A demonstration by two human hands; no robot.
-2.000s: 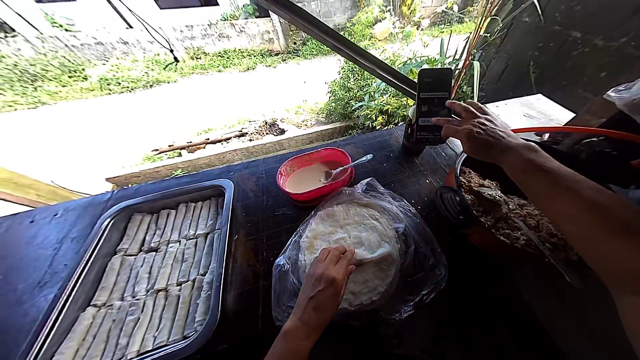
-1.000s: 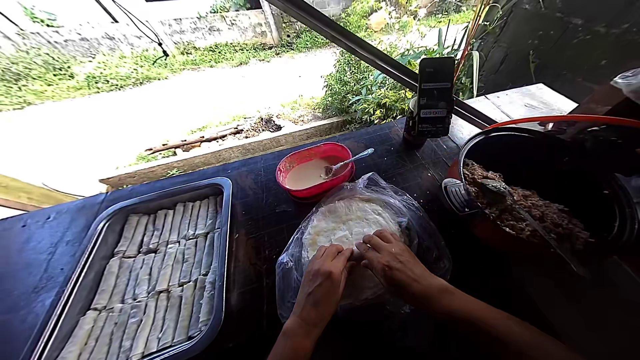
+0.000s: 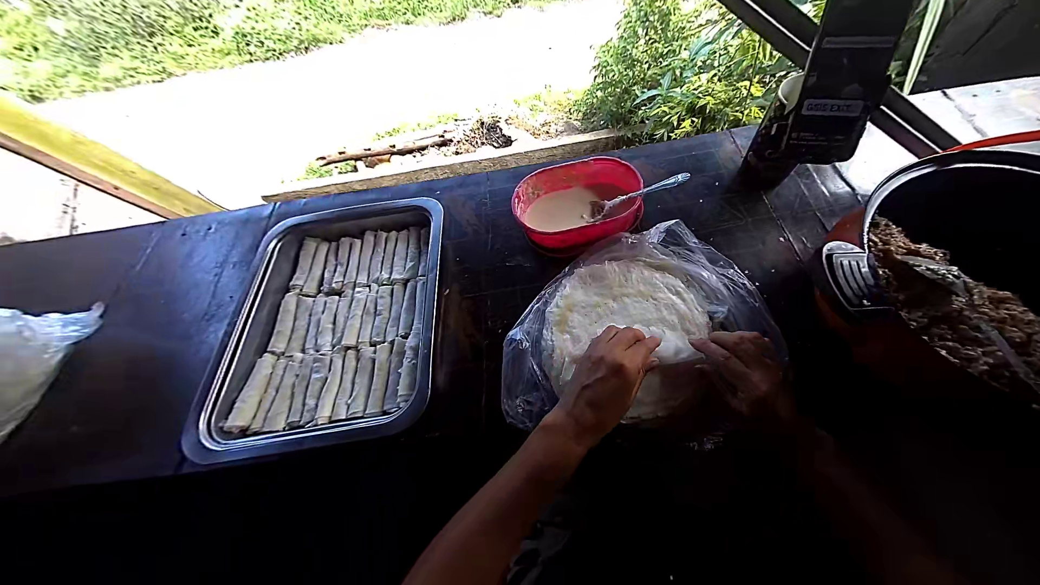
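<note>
A stack of round thin wrappers (image 3: pixel 626 288) lies on a clear plastic bag (image 3: pixel 731 276) on the dark table. Both of my hands pinch one pale rolled wrapper (image 3: pixel 673 346) above the stack's front part. My left hand (image 3: pixel 609 374) has its left end and my right hand (image 3: pixel 743 366), partly in shadow, its right end. Whether filling lies inside the roll cannot be seen. To the left, a metal tray (image 3: pixel 436 309) holds rows of finished rolls (image 3: pixel 349 325). Behind the stack, a red plastic bowl (image 3: pixel 561 238) holds pale liquid and a metal spoon (image 3: pixel 662 185).
At right stands a large pot (image 3: pixel 873 191) of brown crumbly filling (image 3: pixel 983 313), with a utensil in it. A phone (image 3: pixel 849 81) stands upright at the table's back, against a dark container. A plastic bag (image 3: pixel 36 349) lies at far left. A dark metal bar slants behind the phone.
My right hand has come from the phone to the wrappers, where both hands now hold a roll. The view has swung down and to the left, bringing in the plastic bag at far left.
</note>
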